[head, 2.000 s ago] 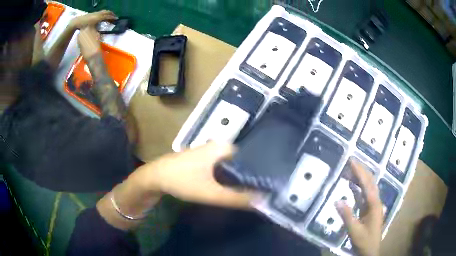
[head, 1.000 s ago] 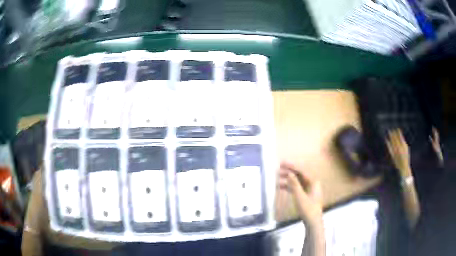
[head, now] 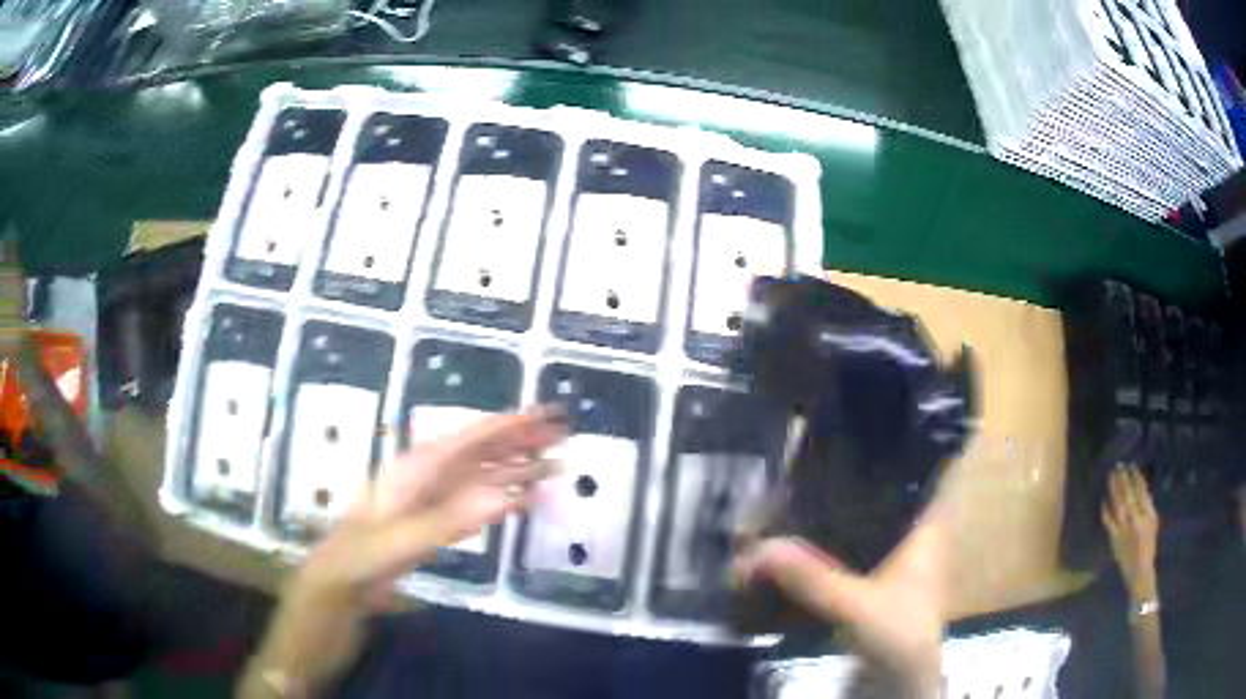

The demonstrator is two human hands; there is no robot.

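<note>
A white blister tray (head: 519,344) lies in front of me, with two rows of flat black frames in its pockets. My right hand (head: 868,594) grips a blurred black stack of frames (head: 875,410) over the tray's right edge and the cardboard. The stack covers part of the pockets at the right end. My left hand (head: 437,492) is open and empty over the front row, its fingers spread towards the middle pockets. Both hands are partly blurred.
Cardboard (head: 1018,410) lies right of the tray. Beyond it are a dark tray (head: 1161,369) and another person's hand (head: 1131,519). Stacked white trays (head: 1093,96) stand at the back right. Another white tray (head: 1011,666) shows at the bottom. An orange tray (head: 58,389) is far left.
My left hand has moved from the tray's left edge to over its front row. My right hand has taken hold of the black stack. The view has shifted and the tray appears tilted.
</note>
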